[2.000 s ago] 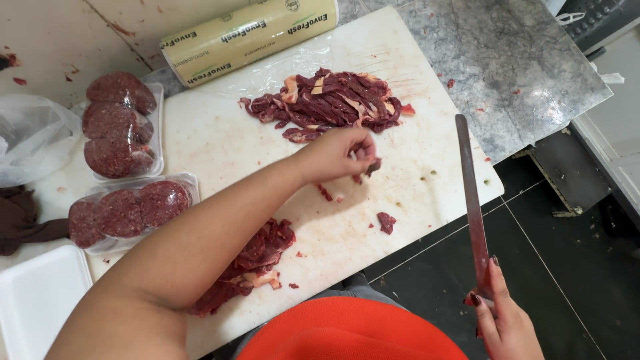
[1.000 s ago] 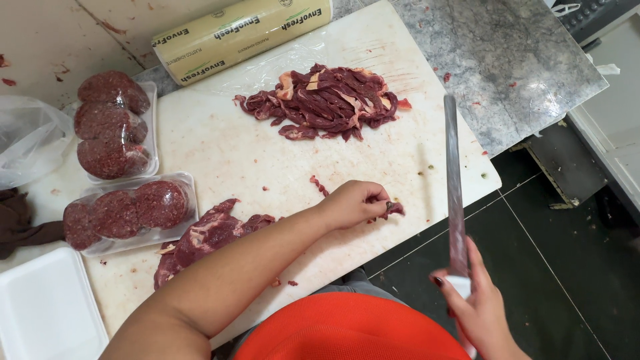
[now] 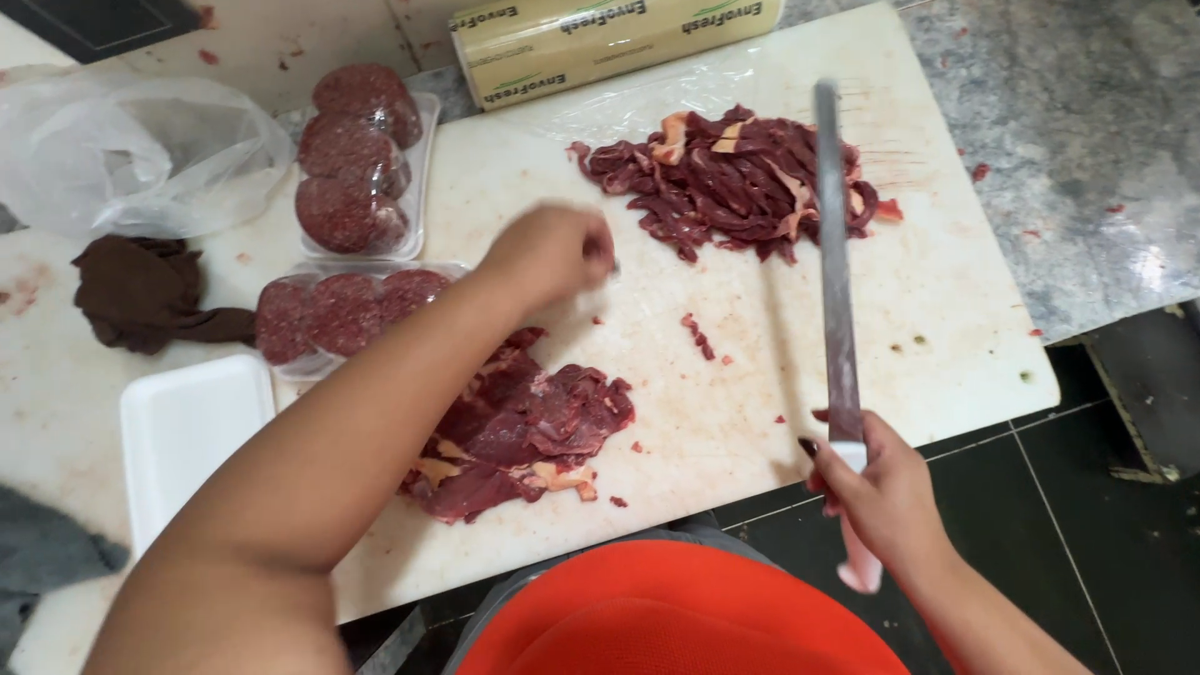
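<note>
My right hand [image 3: 872,487] grips the white handle of a long-bladed knife [image 3: 837,272], its blade upright in view above the board's right part. My left hand [image 3: 553,253] is blurred over the white cutting board [image 3: 675,394], between two portions of meat; its fingers are curled, and whether they hold anything is hidden. A pile of sliced red meat [image 3: 731,178] with bits of fat lies at the back, left of the blade. A larger cut of raw meat [image 3: 525,431] lies near the front edge, partly behind my left forearm. A thin meat scrap [image 3: 698,337] lies between them.
Wrapped trays of ground meat patties [image 3: 352,159] [image 3: 328,314] stand at the left. Beside them are a brown cloth [image 3: 141,291], a plastic bag [image 3: 141,150] and a white foam tray [image 3: 192,422]. A roll of cling film [image 3: 619,42] lies at the back. Grey stone countertop [image 3: 1078,141] extends right.
My left hand has moved left and back, away from the board's right front, where it held a small piece of meat. The knife stays in my right hand. The view has shifted left.
</note>
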